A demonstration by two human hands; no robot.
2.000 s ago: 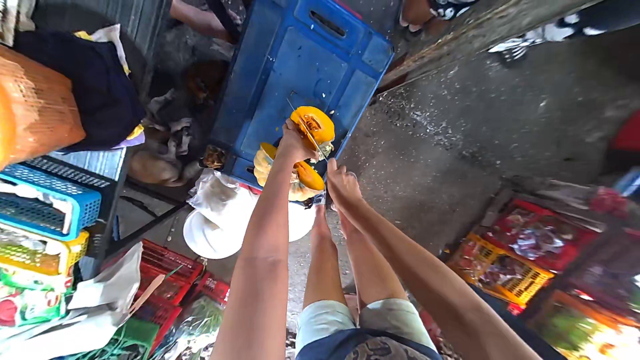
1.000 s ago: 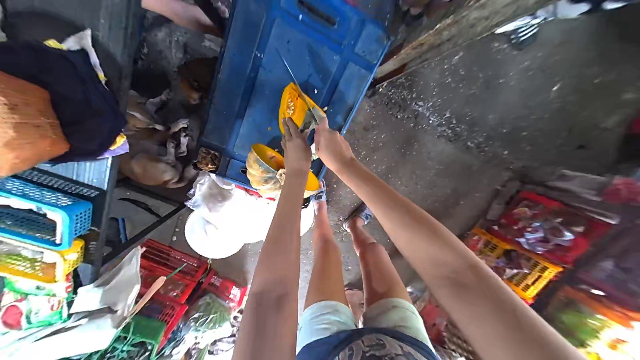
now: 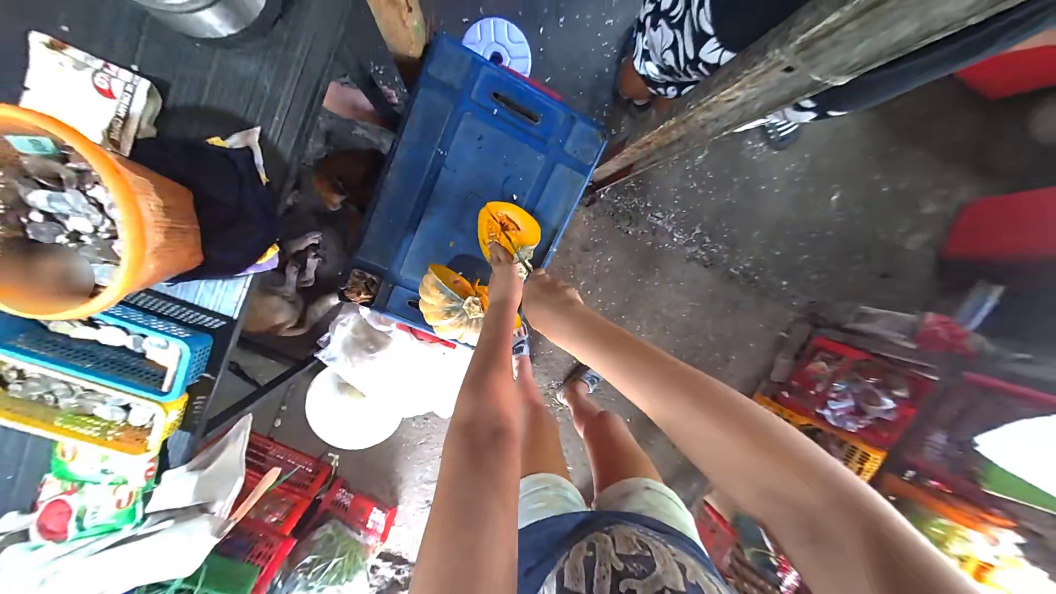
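Note:
A cut piece of pumpkin (image 3: pixel 521 221) with orange flesh stands over an upturned blue plastic crate (image 3: pixel 487 157). My left hand (image 3: pixel 505 280) grips its lower left edge. My right hand (image 3: pixel 549 301) is closed at the piece's lower right, around what appears to be a knife's handle, mostly hidden by the fingers. A thin dark line, seemingly the knife blade (image 3: pixel 507 238), lies across the orange flesh. Left of my left wrist, more cut pumpkin (image 3: pixel 450 312) with ribbed pale rind rests at the crate's near edge.
An orange bucket (image 3: pixel 169 219) and blue and yellow baskets (image 3: pixel 177 355) stand on the left table. A wooden beam (image 3: pixel 742 78) runs along the upper right. White bags (image 3: pixel 371 346) lie below the crate. Red crates (image 3: pixel 280 470) stand lower left, and a person's patterned clothing (image 3: pixel 672 49) shows at top.
The piece in my hands shows its cut face more broadly than one second ago. The knife blade, which pointed up and left beyond the piece, now lies against its flesh. The view has shifted.

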